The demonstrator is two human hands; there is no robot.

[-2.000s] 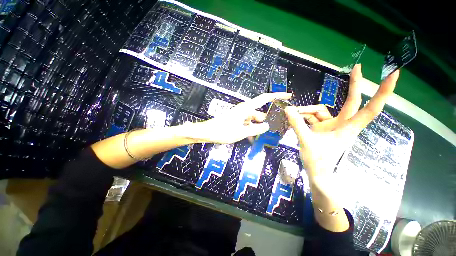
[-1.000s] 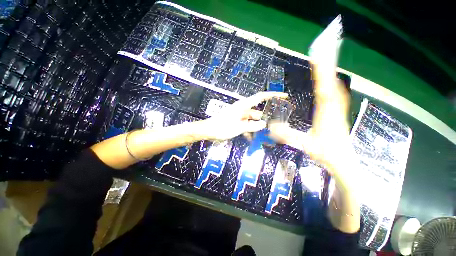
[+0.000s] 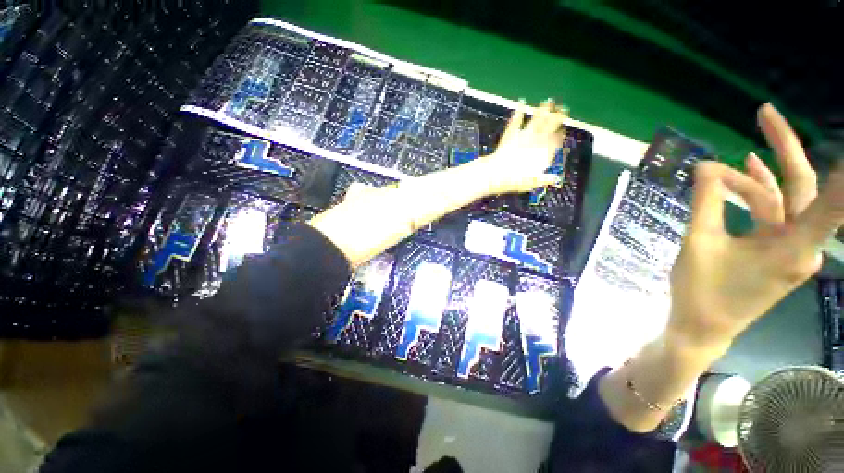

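My left hand (image 3: 532, 152) reaches to the upper right of the black tray (image 3: 315, 180). A blue circuit board (image 3: 552, 174) shows beside its fingers; I cannot tell if the fingers touch it. My right hand (image 3: 740, 245) is raised over the right side, some fingers curled and others spread. A dark near-square die-cut piece (image 3: 671, 159) with pale marks is at its curled fingertips and appears stuck to them. Other blue boards (image 3: 421, 323) lie in the tray pockets. A clear die-cut sheet (image 3: 319, 92) with dark squares covers the tray's back part.
A second white-edged sheet (image 3: 615, 249) lies right of the tray under strong glare. A small fan (image 3: 794, 420) stands at the lower right. Black ribbed trays (image 3: 83, 175) are stacked at left. A brown box (image 3: 55, 369) is below the bench edge.
My left hand has moved right and up from the middle of the tray. My right hand has moved right, away from the left. The view has shifted slightly.
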